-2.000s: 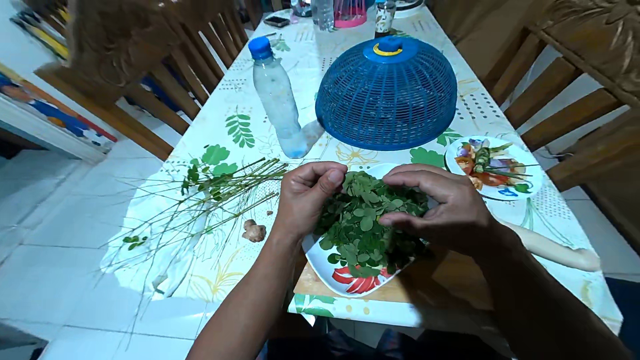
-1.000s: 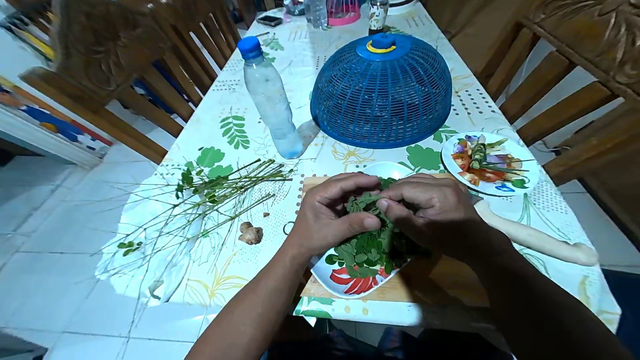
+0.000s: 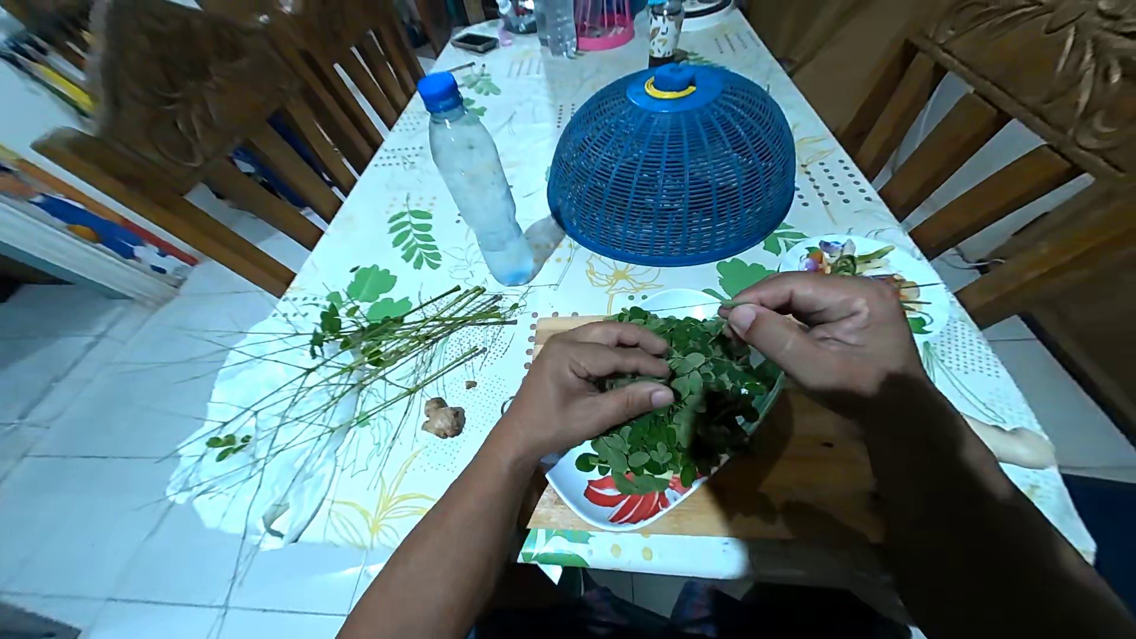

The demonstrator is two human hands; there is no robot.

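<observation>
A heap of small green leaves (image 3: 661, 444) fills a white plate with a red flower pattern (image 3: 612, 510), which rests on a wooden cutting board (image 3: 825, 497). My left hand (image 3: 590, 382) lies over the left side of the heap, fingers curved and apart, touching leaves. At the heap's upper right, my right hand (image 3: 825, 333) pinches a thin stem (image 3: 692, 306) between thumb and forefinger. Stripped leaf stems (image 3: 417, 333) are spread on the tablecloth at the left, beside a piece of ginger (image 3: 443, 418).
Beyond the board stand a blue mesh food cover (image 3: 674, 177) and a blue-capped plastic bottle (image 3: 484, 191). A plate of cut vegetables (image 3: 932, 302) is behind my right hand, and a pale long vegetable (image 3: 1021, 444) lies at the right. Wooden chairs (image 3: 1003, 160) flank the table.
My hands were close together over the leaves a second ago; now they are apart. The right hand has moved up and right, with a thin stem in its fingertips.
</observation>
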